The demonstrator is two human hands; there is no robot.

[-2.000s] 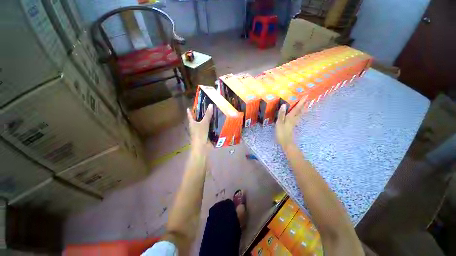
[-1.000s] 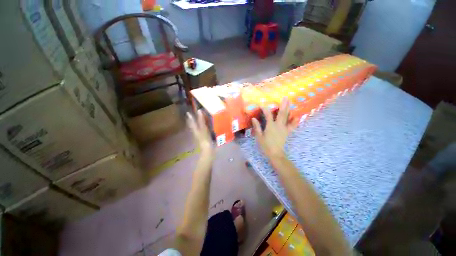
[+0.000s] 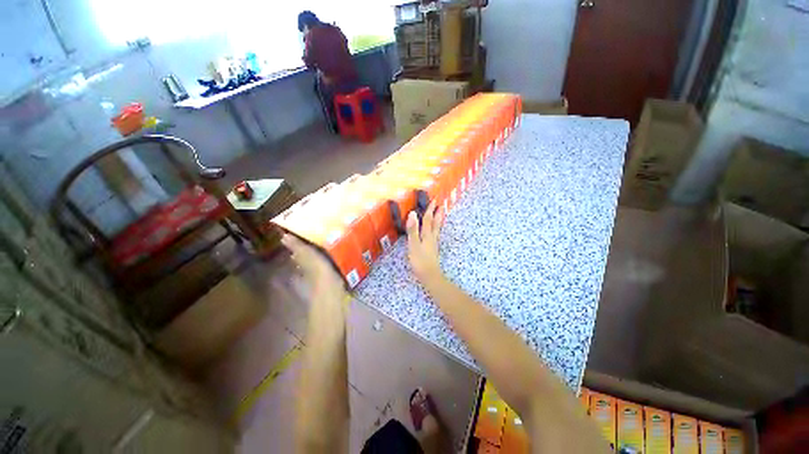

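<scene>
A long row of upright orange-yellow retail boxes (image 3: 443, 151) stands along the left edge of the speckled tabletop (image 3: 532, 213). The near-end box (image 3: 355, 257) is at the table's corner, with a white patch low on its end. My left hand (image 3: 312, 262) is blurred against the outer face of that box; its fingers are partly hidden. My right hand (image 3: 426, 238) is at the front side of the row, fingers apart, touching boxes beside narrow dark gaps. It does not visibly grip a box.
An open carton of orange-yellow boxes (image 3: 652, 426) is below the table's near edge. Open brown cartons (image 3: 763, 257) stand right. A wooden chair (image 3: 168, 226) and small stand (image 3: 257, 206) are left. A person (image 3: 328, 51) is at the back bench beside a red stool (image 3: 359, 113).
The view has swung right. The tilted near-end box now stands against the row, and the gaps near that end are narrower. Both hands remain at the row.
</scene>
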